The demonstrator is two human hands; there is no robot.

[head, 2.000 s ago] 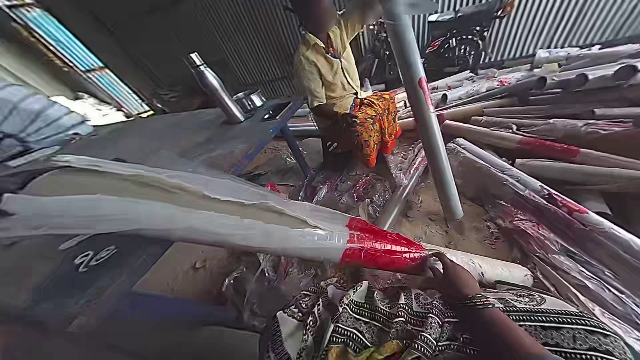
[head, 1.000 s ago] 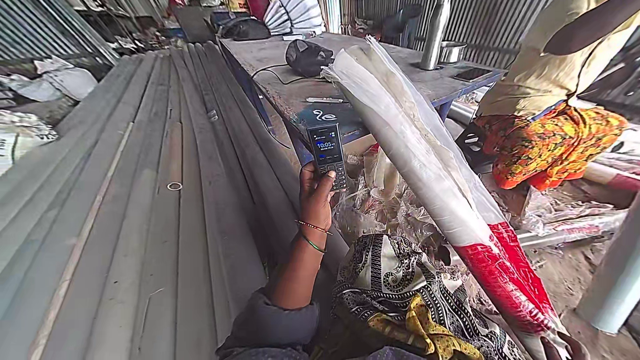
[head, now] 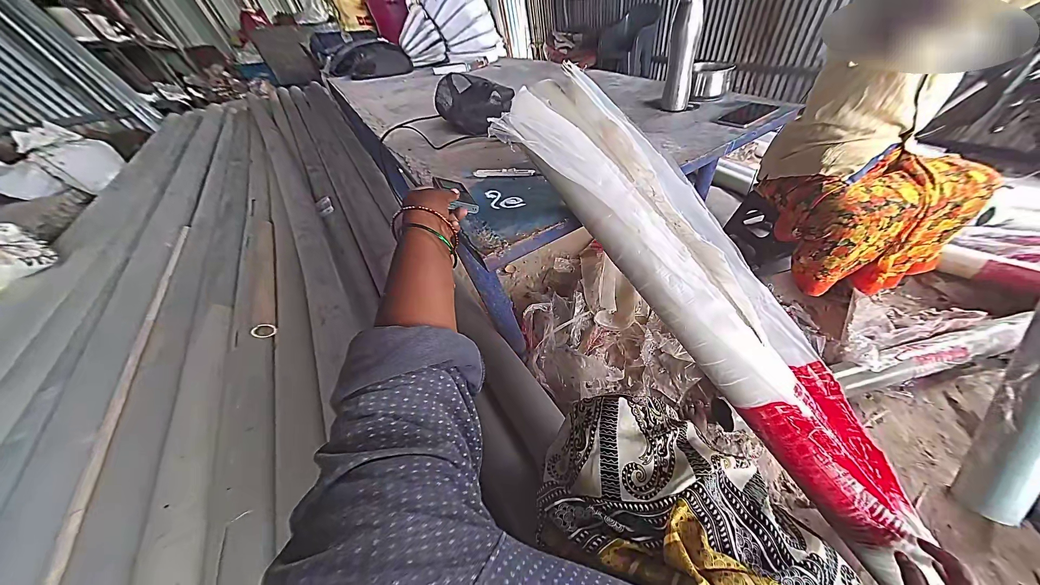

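Note:
My left hand [head: 437,207] reaches forward to the near left edge of the blue table, its fingers around a keypad mobile phone [head: 457,197] seen at a slant. At the lower right, my right hand [head: 930,566] is partly cut off by the frame's edge, its fingers on the lower end of a long roll wrapped in white and red plastic film [head: 691,317]. The roll slants from there up toward the table, its loose film end spread at the top. Patterned cloth [head: 650,487] lies over my lap, left of the roll.
Long grey planks or pipes [head: 203,341] fill the left. The blue table [head: 569,219] bears a black bag [head: 471,101], a steel flask [head: 681,57], a steel pot [head: 713,80] and a flat phone [head: 746,114]. Another person [head: 861,162] is at the right, near wrapped rolls [head: 934,349].
One second ago my left hand held the phone upright with its screen facing me; it has moved forward to the table's edge. My right hand stays at the roll's lower end. The view has swung left since the oldest frame.

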